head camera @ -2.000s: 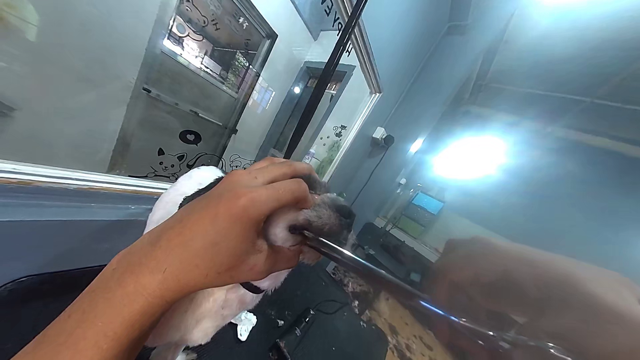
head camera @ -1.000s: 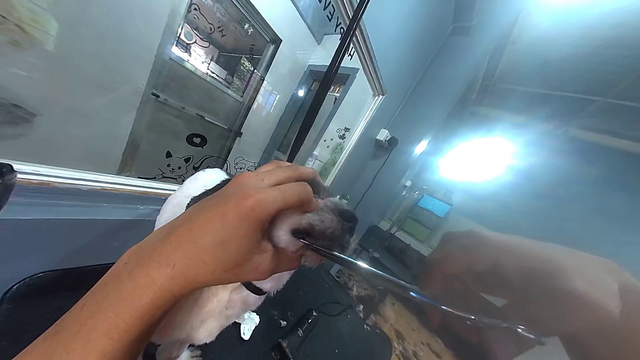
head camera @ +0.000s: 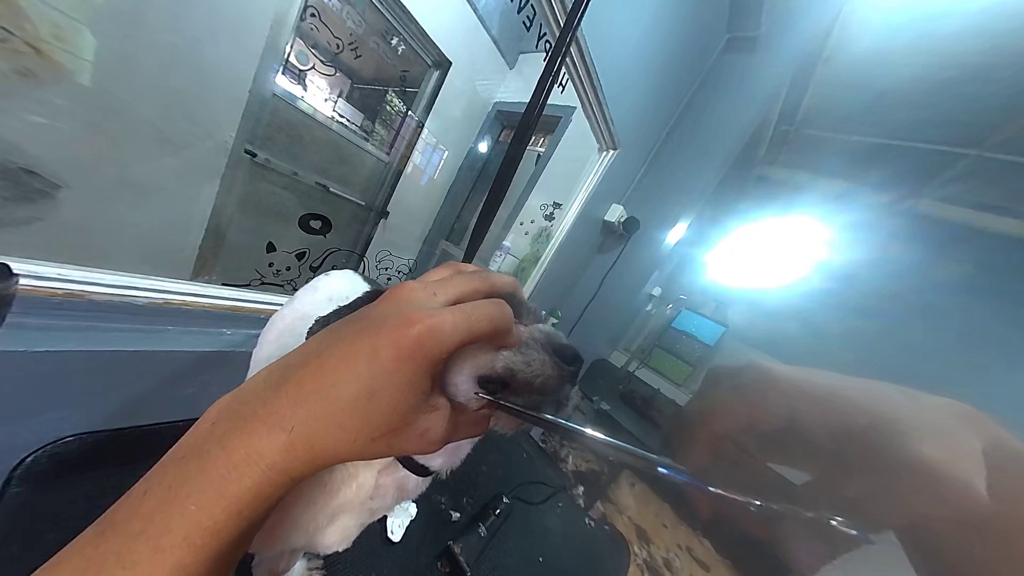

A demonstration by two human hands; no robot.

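Note:
A dog with a short white and dark coat [head camera: 352,496] is upright on a black grooming table [head camera: 552,528]. My left hand [head camera: 416,360] grips its head, with the fingers over the face and the thumb below the jaw. The dog's grey muzzle [head camera: 532,368] points right, out of the grip. My right hand [head camera: 808,448], blurred by motion, holds long metal scissors [head camera: 608,440] by the handle end. Their tip touches or nearly touches the fur by the mouth, close to my left fingers. Whether the blades are apart cannot be told.
A black corded device, probably a clipper [head camera: 480,528], and a crumpled white scrap [head camera: 401,520] lie on the table. A dark strap or pole [head camera: 524,136] rises behind the dog's head. Behind stands a large framed window or mirror [head camera: 152,296]. Cut hair lies on the brown floor [head camera: 640,520].
My left hand keeps its grip on the dog's head. The scissors' tip stays by the mouth, while my right hand has shifted slightly.

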